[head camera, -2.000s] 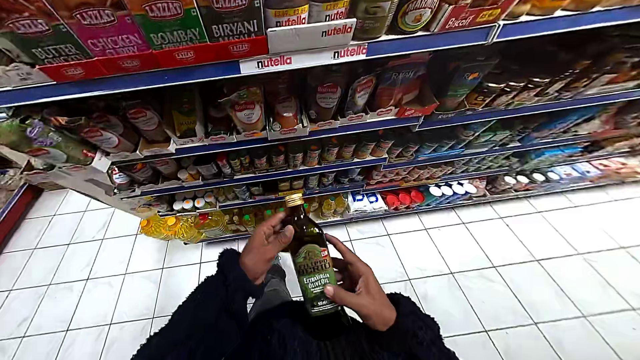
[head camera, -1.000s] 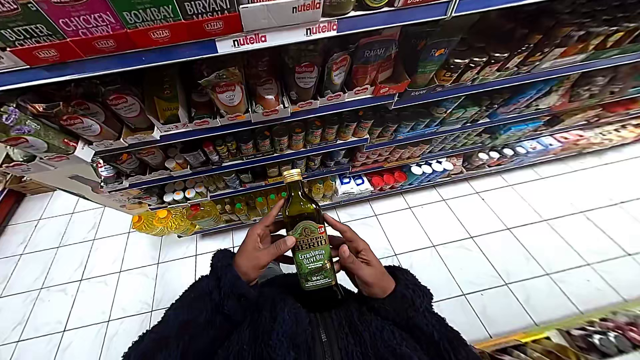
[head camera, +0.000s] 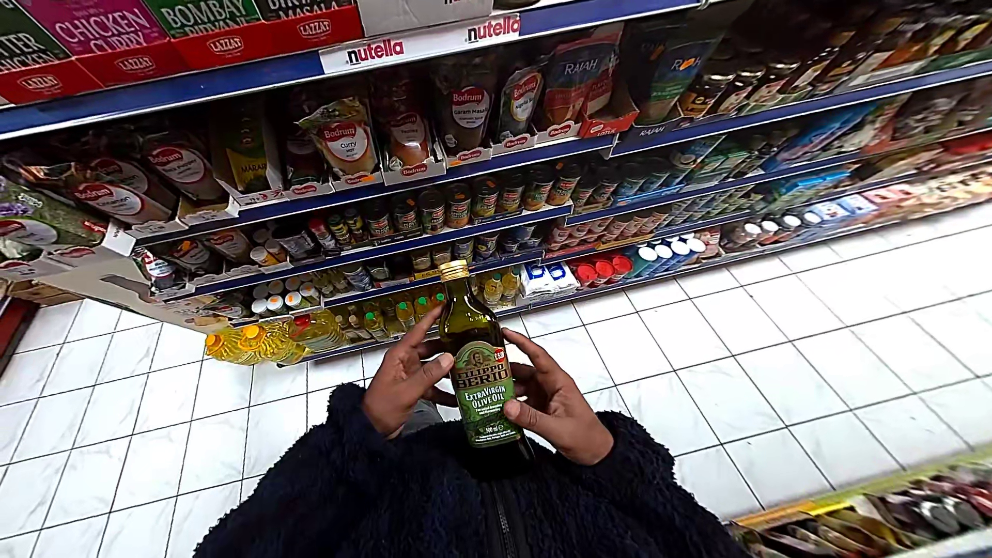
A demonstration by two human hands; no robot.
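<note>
A dark green glass bottle of olive oil [head camera: 482, 372] with a gold cap and green label stands nearly upright in front of my chest, its label facing me. My left hand [head camera: 407, 380] grips its left side, the thumb at the label's upper edge. Around its right side is my right hand [head camera: 559, 403], with the thumb on the lower label and the fingers partly hidden behind the glass. The bottle's base is dark against my fleece jacket.
Shop shelves [head camera: 480, 164] with spice packets, jars and cans run across ahead. Large bottles of yellow oil [head camera: 267, 342] stand low at the left. White floor tiles [head camera: 697, 372] lie below. Another stocked shelf [head camera: 883, 504] is at the lower right.
My left hand has moved down from near the bottle's neck to its side. The bottle is more upright than two seconds ago. The view has shifted somewhat.
</note>
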